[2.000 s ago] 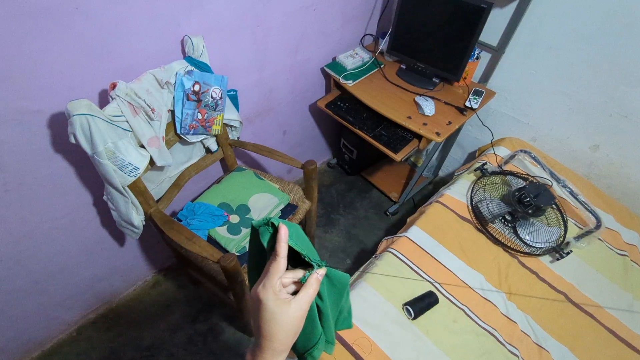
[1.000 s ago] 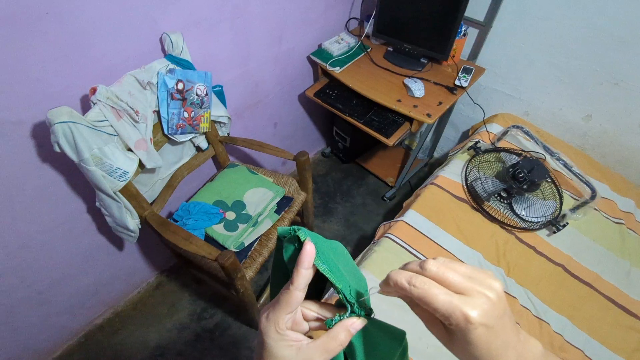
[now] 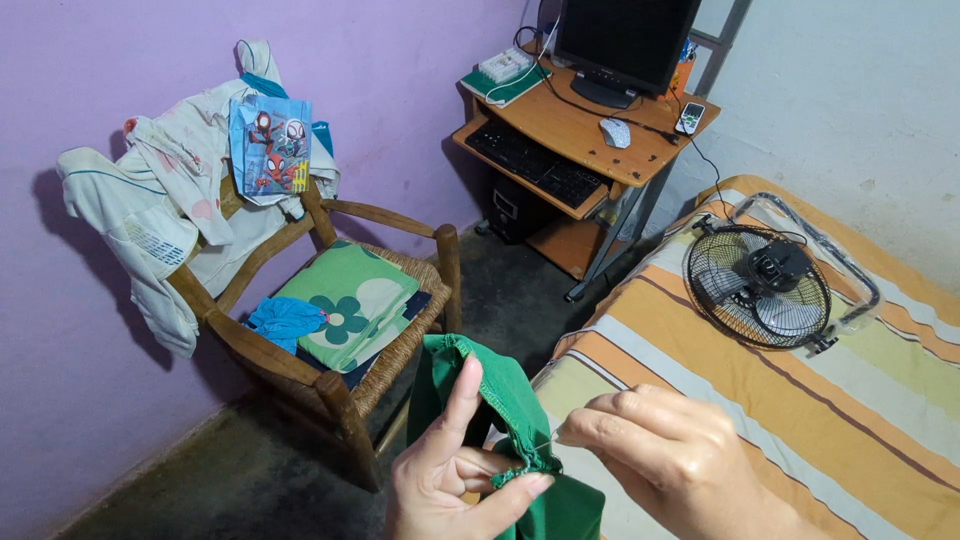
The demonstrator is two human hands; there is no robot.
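Observation:
Green cloth [image 3: 517, 390] with a stitched edge hangs at the bottom middle. My left hand [image 3: 457, 465] grips its seam between thumb and fingers, with the index finger pointing up along the edge. To the right, my right hand [image 3: 660, 450] pinches a thin sewing needle [image 3: 546, 444], whose shaft runs to the seam near my left thumb. Whether its tip is inside the cloth cannot be told. The lower part of the cloth drops behind my left hand.
A wooden armchair [image 3: 341, 405] at left holds folded green fabric [image 3: 375, 292] and blue cloth [image 3: 289, 319]. A black fan [image 3: 757, 285] lies on the striped bed [image 3: 825, 420] at right. Behind stands a computer desk [image 3: 570, 97] with a monitor [image 3: 626, 37].
My right hand, out of view two seconds ago, has come in from the right to the green cloth's seam. The black thread spool seen earlier on the bed is no longer visible.

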